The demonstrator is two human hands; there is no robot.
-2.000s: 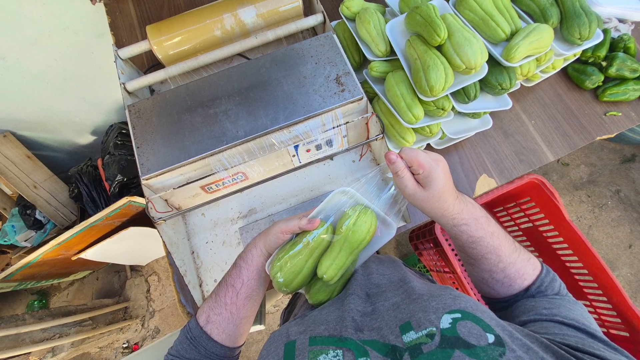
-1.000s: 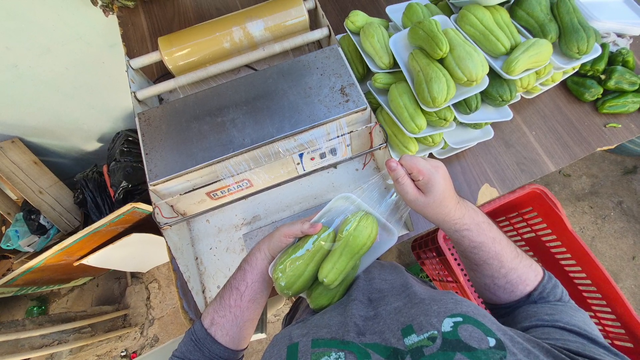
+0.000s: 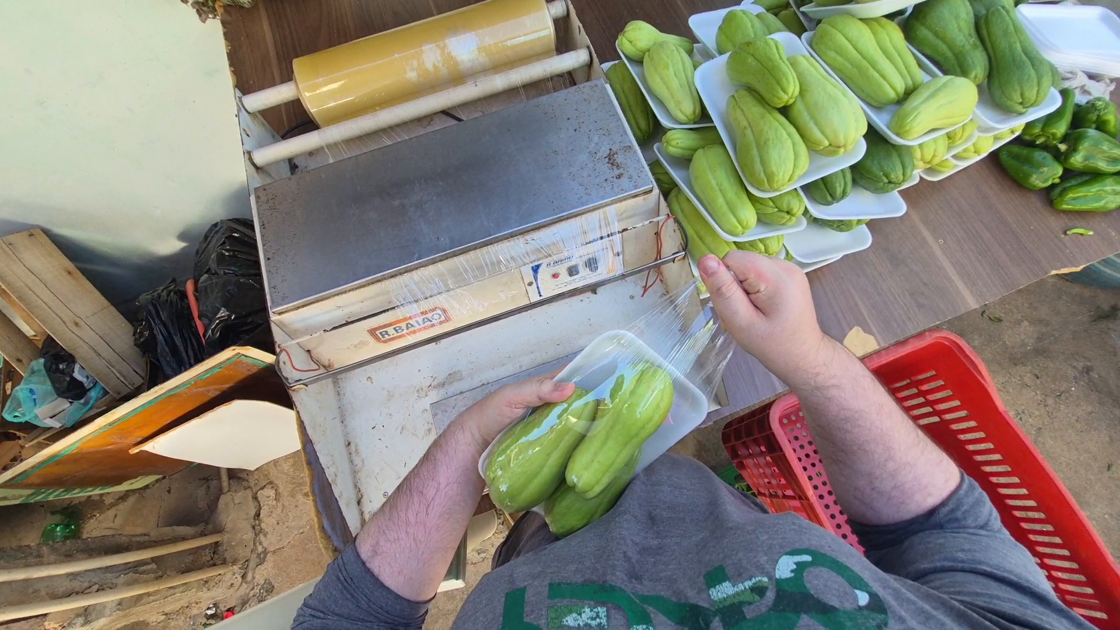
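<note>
My left hand (image 3: 516,405) grips the left edge of a white foam tray (image 3: 689,411) that holds several green chayotes (image 3: 621,429), tilted in front of my shirt. Clear plastic film covers the fruit. At the tray's upper right, my right hand (image 3: 759,306) pinches the gathered film and stretches it out from the tray. Just beyond both hands stands a film-wrapping machine (image 3: 455,192) with a metal top plate, and a roll of film (image 3: 424,57) is mounted at its back.
Foam trays of chayotes (image 3: 783,114) are stacked on the wooden table at the back right, with green peppers (image 3: 1089,150) beside them. Red plastic crates (image 3: 980,420) stand by my right forearm. Boards (image 3: 66,306) and black plastic bags (image 3: 229,280) lie at the left.
</note>
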